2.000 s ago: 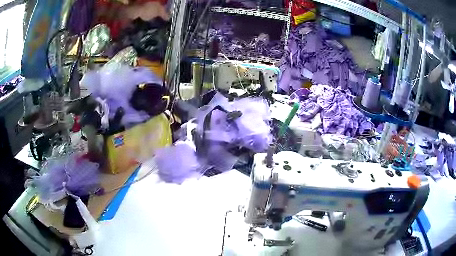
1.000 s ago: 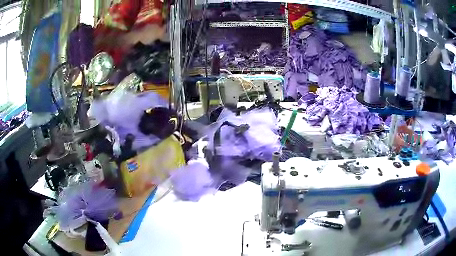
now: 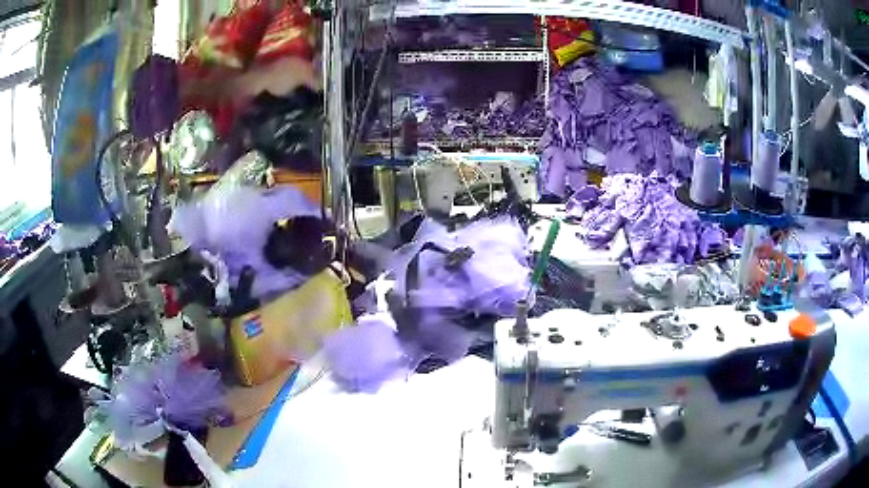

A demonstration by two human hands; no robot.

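Observation:
Neither of my hands is in the picture. The white sewing machine [image 3: 629,372] with a blue stripe stands at the right, its needle end toward the middle and an orange knob [image 3: 802,327] at its right end. Puffy lilac tulle [image 3: 481,267] with dark straps lies behind the table's middle, and a smaller tulle bunch [image 3: 367,355] lies in front of it. Another tulle bunch [image 3: 167,396] with a white strip sits at the left front. A dark, slim tool [image 3: 617,433] lies on the machine bed.
A yellow box [image 3: 295,329] stands at the left with tulle [image 3: 243,229] above it. A blue strip [image 3: 267,419] lies on the table [image 3: 372,438]. A green stick [image 3: 546,250] stands behind the machine. Purple fabric [image 3: 648,219] is heaped behind, near thread cones [image 3: 707,173].
The view has shifted, so the machine and table sit farther right than in the oldest frame. No thing has clearly moved on the table. No hand appears in any frame.

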